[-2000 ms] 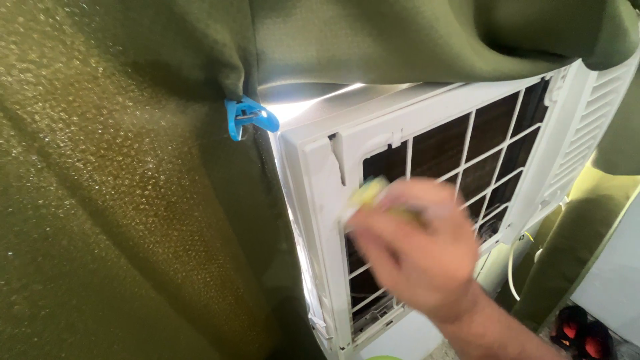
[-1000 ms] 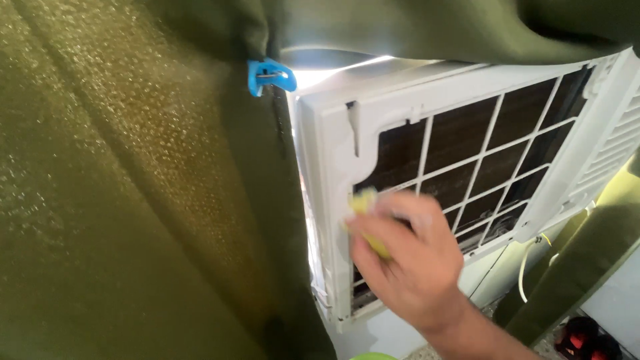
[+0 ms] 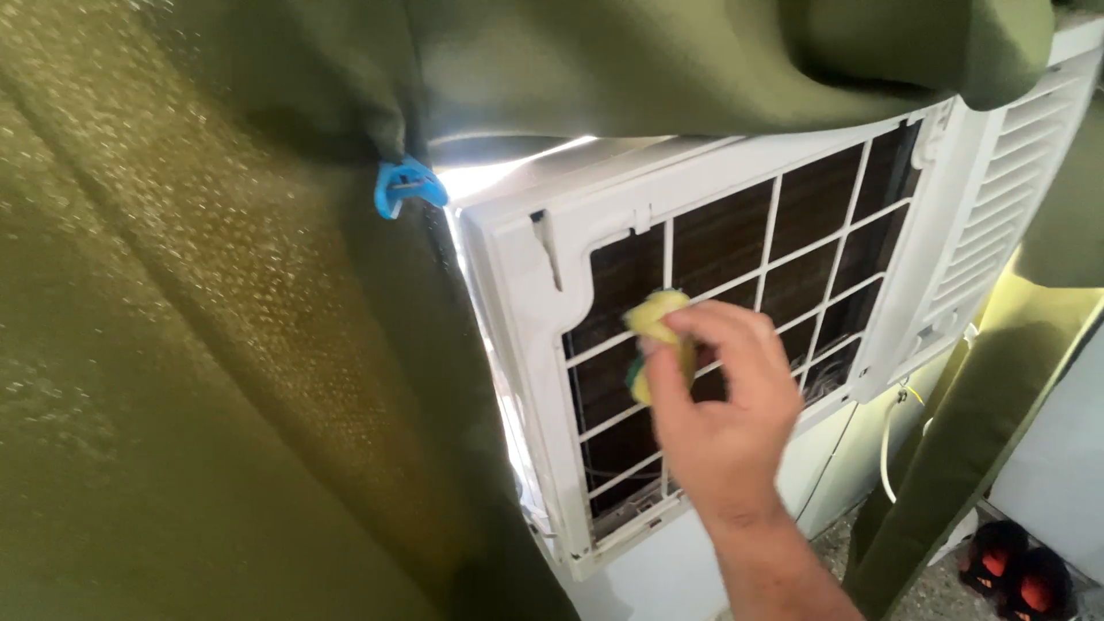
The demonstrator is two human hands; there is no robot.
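My right hand (image 3: 733, 388) pinches a folded yellow-and-green sponge (image 3: 657, 317) between thumb and fingers. The sponge is at the white plastic grille (image 3: 766, 233) of a window air conditioner, over its upper left bars; whether it presses on them I cannot tell. Dark slots show behind the bars. Around the grille runs the white front frame (image 3: 526, 319), with a narrow slot near its upper left corner. Louvred vents (image 3: 992, 190) lie on the unit's right side. My left hand is not in view.
A green curtain (image 3: 216, 345) hangs at the left and across the top, gathered by a blue clip (image 3: 407, 186). More curtain (image 3: 940, 457) hangs at the right, beside a pale cable (image 3: 887, 457). Black-and-red footwear (image 3: 1018, 569) lies on the floor at the lower right.
My right hand, with the sponge in it throughout, has moved from the left edge of the frame rightward onto the grille bars.
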